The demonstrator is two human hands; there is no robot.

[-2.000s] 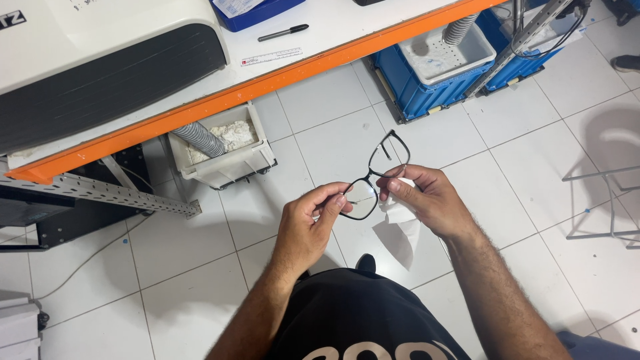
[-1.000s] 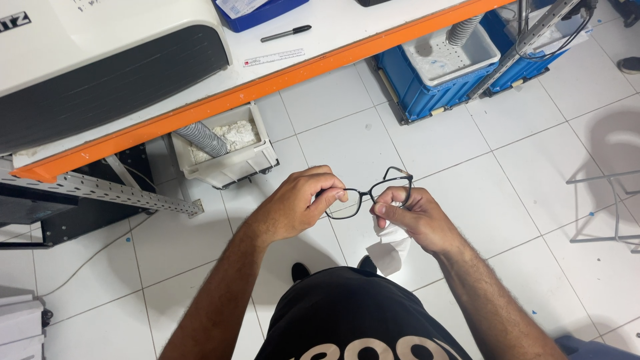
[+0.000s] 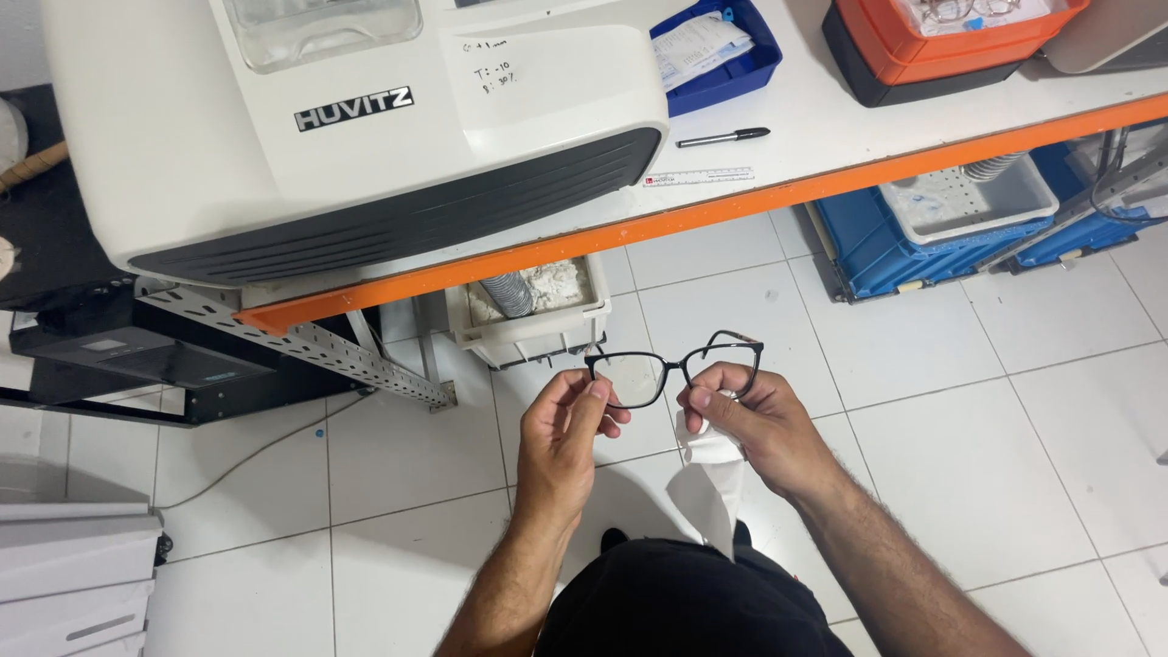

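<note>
Black-framed eyeglasses (image 3: 673,366) are held up in front of my body, above the tiled floor, with both lenses facing me. My left hand (image 3: 570,429) pinches the rim at the left lens between thumb and fingers. On the other side my right hand (image 3: 753,420) grips the right lens through a white cloth (image 3: 719,474), its thumb on the near side. The cloth hangs down from the right fingers. Part of the right lens is hidden by those fingers.
A white Huvitz machine (image 3: 365,146) stands on the orange-edged bench (image 3: 584,251). Farther right on it are a pen (image 3: 723,138), a ruler (image 3: 698,177), a blue tray (image 3: 776,59) and an orange bin (image 3: 967,55). Below are a white tub (image 3: 538,339) and a blue crate (image 3: 876,255).
The glasses were slanted two seconds ago and now lie nearly level, with the lenses turned toward me. Both hands keep hold of them. The view has shifted to show more of the bench.
</note>
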